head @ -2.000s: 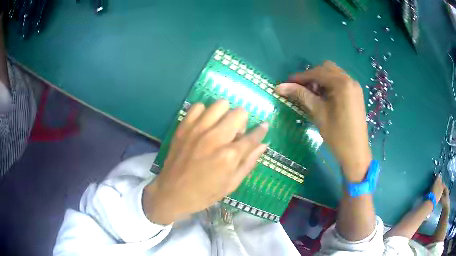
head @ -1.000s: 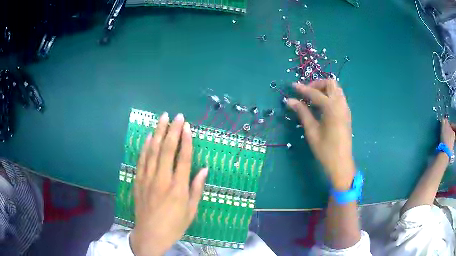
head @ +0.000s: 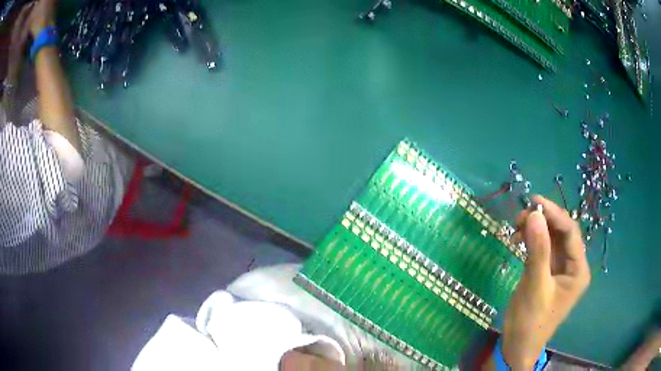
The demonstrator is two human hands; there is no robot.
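Observation:
The green circuit board panel lies tilted near the table's front edge, its lower part over my lap. Several wired capsules lie beyond its upper right edge, with red wires reaching to that edge. My right hand is over the panel's right corner, thumb and forefinger pinched on a small pale part, seemingly a capsule, mostly hidden by the fingers. My left hand is cut off by the bottom edge; only a bit of skin past the white sleeve shows, and its fingers are out of view.
A heap of loose wired capsules lies at the right. Other green panels are at the top right. A dark cable heap is at the top left, beside a person in a striped garment. A red stool stands below.
My left hand has left the panel and dropped to the bottom edge. My right hand has moved from the capsule heap to the panel's corner, fingers now pinched. The view has turned.

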